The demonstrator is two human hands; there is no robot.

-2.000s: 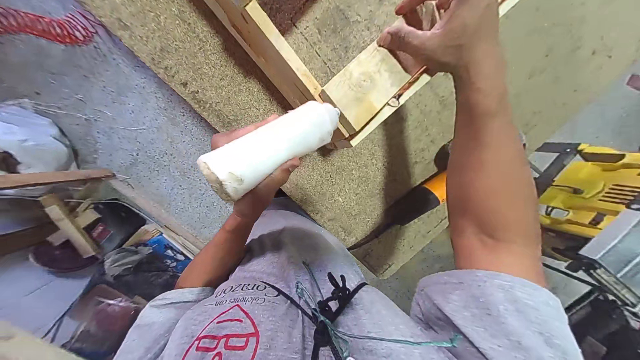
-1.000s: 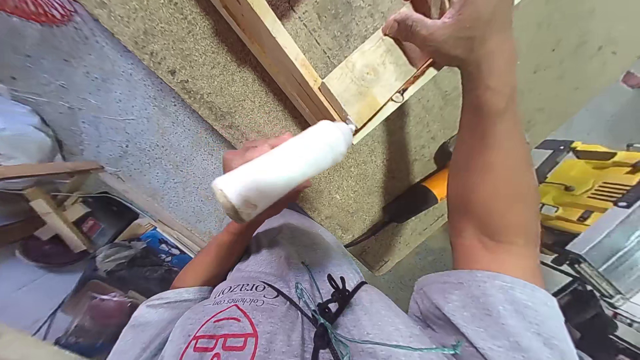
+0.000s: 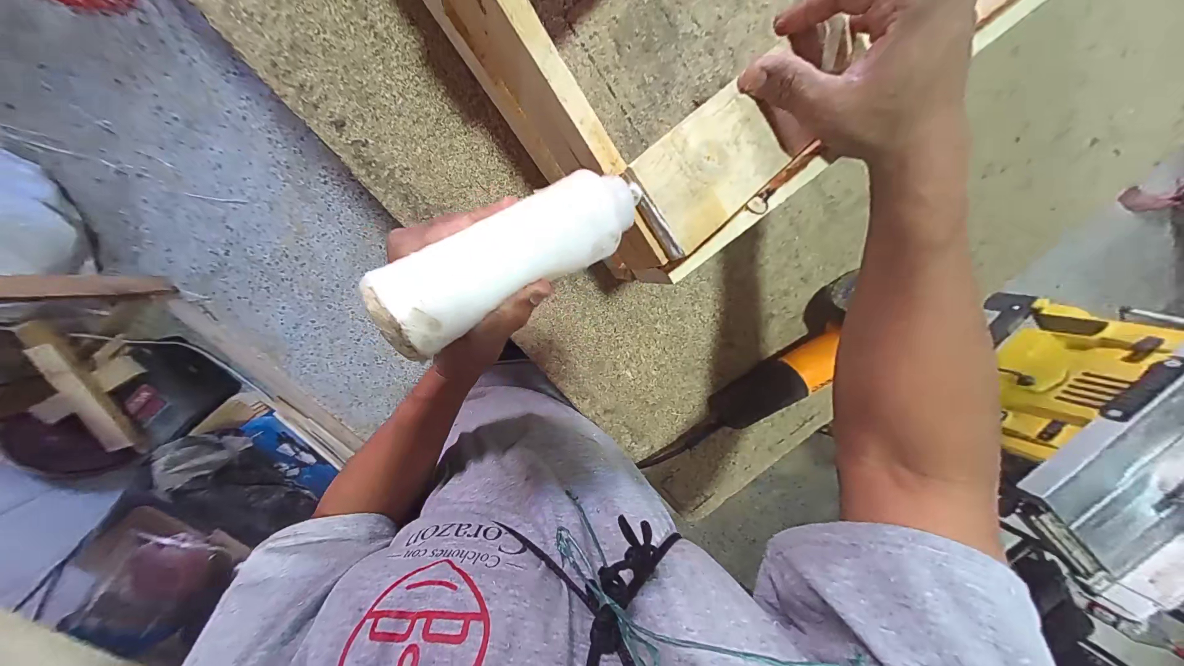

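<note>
My left hand [image 3: 486, 324] grips a white plastic squeeze bottle [image 3: 499, 264], tilted with its nozzle [image 3: 636, 191] at the inside corner of a wooden frame [image 3: 555, 111]. A whitish-grey line of what looks like glue [image 3: 657, 217] lies along the joint there, where a flat pale board [image 3: 717, 162] meets the frame's side. My right hand [image 3: 860, 83] is above that board, thumb and fingers bent around a small wooden piece [image 3: 800, 125], partly hidden by the hand. A thin brown strip with a small loop [image 3: 758, 202] lies along the board's edge.
The frame lies on a particleboard worktop [image 3: 601, 370]. An orange and black corded power tool [image 3: 777, 375] rests near my right forearm. A yellow machine [image 3: 1078, 370] stands at the right. At the lower left are wood offcuts [image 3: 79, 379] and bags [image 3: 222, 481] beside the speckled floor [image 3: 240, 157].
The bottle's nozzle has moved along the joint at the frame's corner, and more of the whitish-grey line shows now. My right hand stays over the board.
</note>
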